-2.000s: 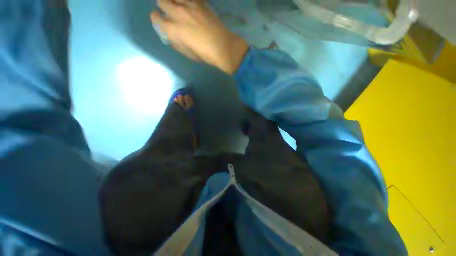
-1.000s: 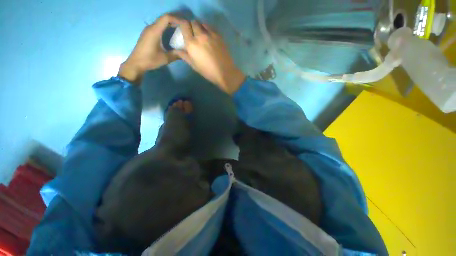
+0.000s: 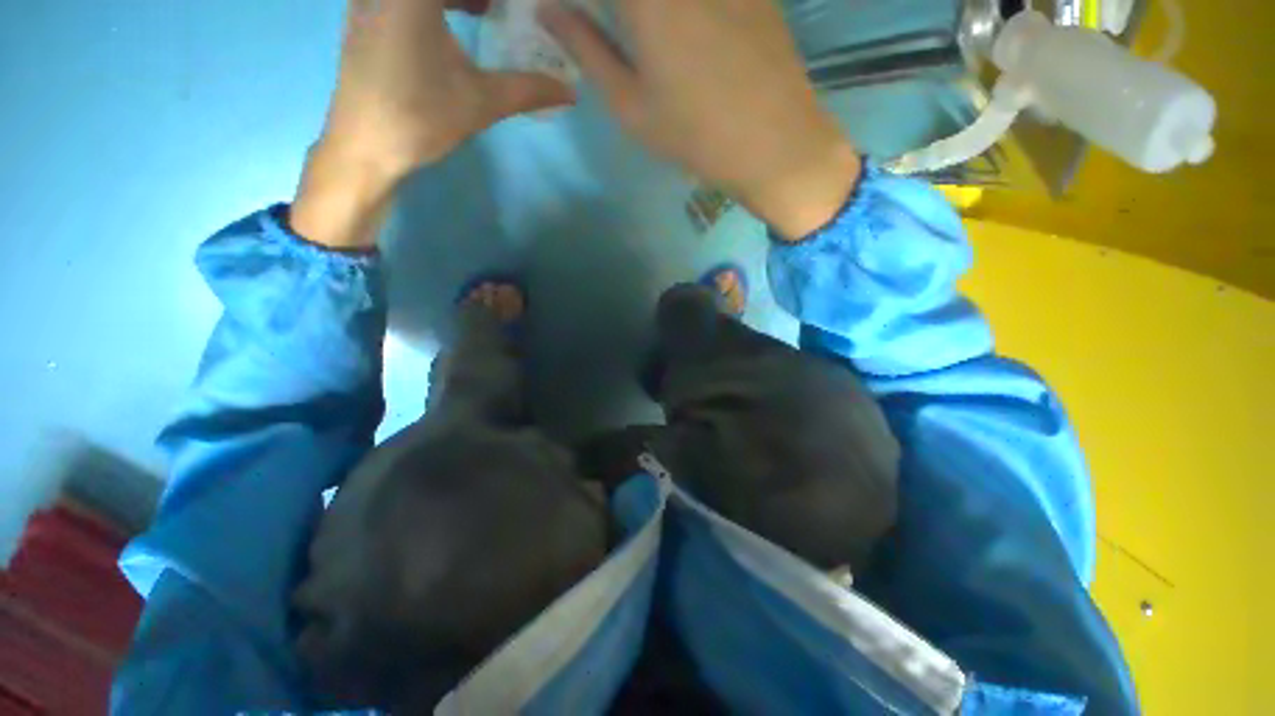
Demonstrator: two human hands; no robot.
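Note:
A small whitish translucent bottle is between my hands at the top of the head view, partly hidden by fingers and near the picture's edge. My left hand is around its left side, thumb reaching under it. My right hand is on its right side, with fingers against it. Both hands are cut off by the top edge. The white siphon pump sits at the silver metal can at the upper right, with its translucent hose curving down to the left.
The yellow cabinet surface fills the right side beside my right sleeve. Red crates or trays are at the lower left. The glossy blue floor lies below, with my feet on it.
My left hand came into view and joined the right at the bottle. Both hands then moved up and nearer the camera. The pump and can came further into view.

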